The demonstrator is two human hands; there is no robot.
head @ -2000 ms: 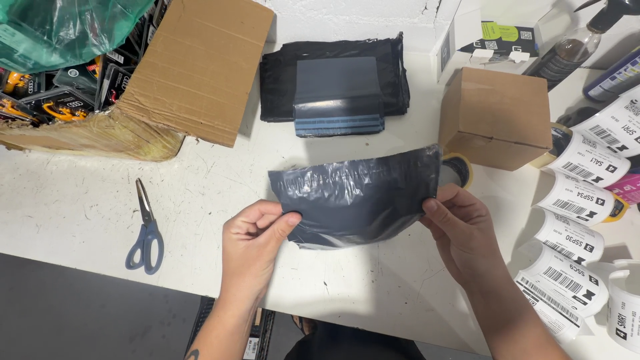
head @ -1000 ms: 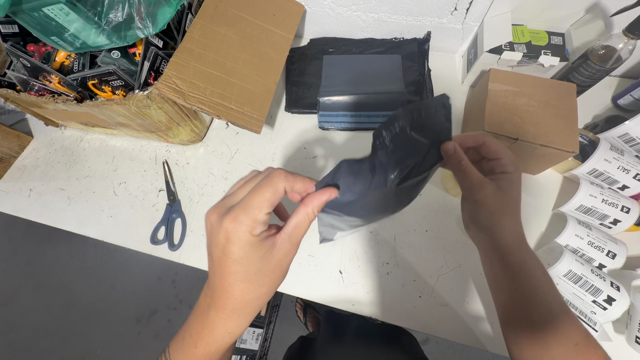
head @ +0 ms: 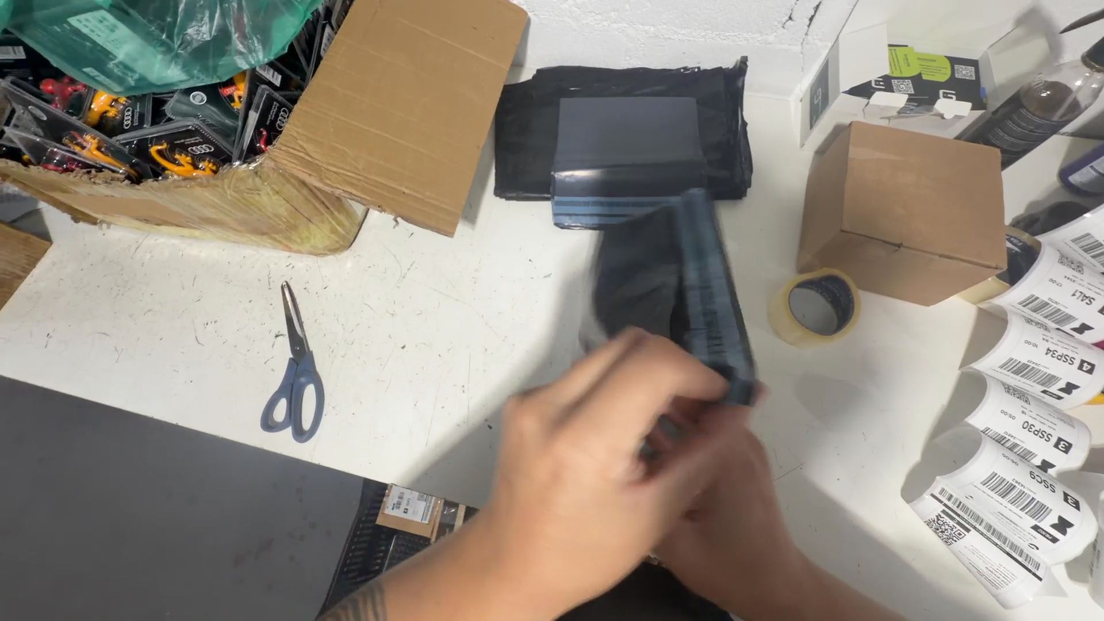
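Note:
A dark plastic mailer bag (head: 642, 272) with a blue-grey adhesive strip along one edge is held up over the white table. My left hand (head: 595, 457) pinches the near end of that strip, and its fingers cover part of the bag. Close against it, partly hidden behind the left hand, my right hand (head: 729, 492) grips the same corner. Beyond the bag, a smaller grey mailer (head: 628, 138) lies on a stack of black plastic mailers (head: 526, 142). Scissors with blue handles (head: 295, 379) rest on the table to the left.
A torn carton (head: 224, 207) of packaged items under green plastic stands at the back left. To the right are a closed cardboard box (head: 906, 207), a roll of clear tape (head: 813, 308), bottles (head: 1035, 108) and curled printed labels (head: 1009, 483). A black crate (head: 358, 535) sits below the table edge.
My hands were apart, stretching the bag between them; now they are together at one corner. The bag has turned from lying crosswise to standing lengthwise, with its adhesive strip showing.

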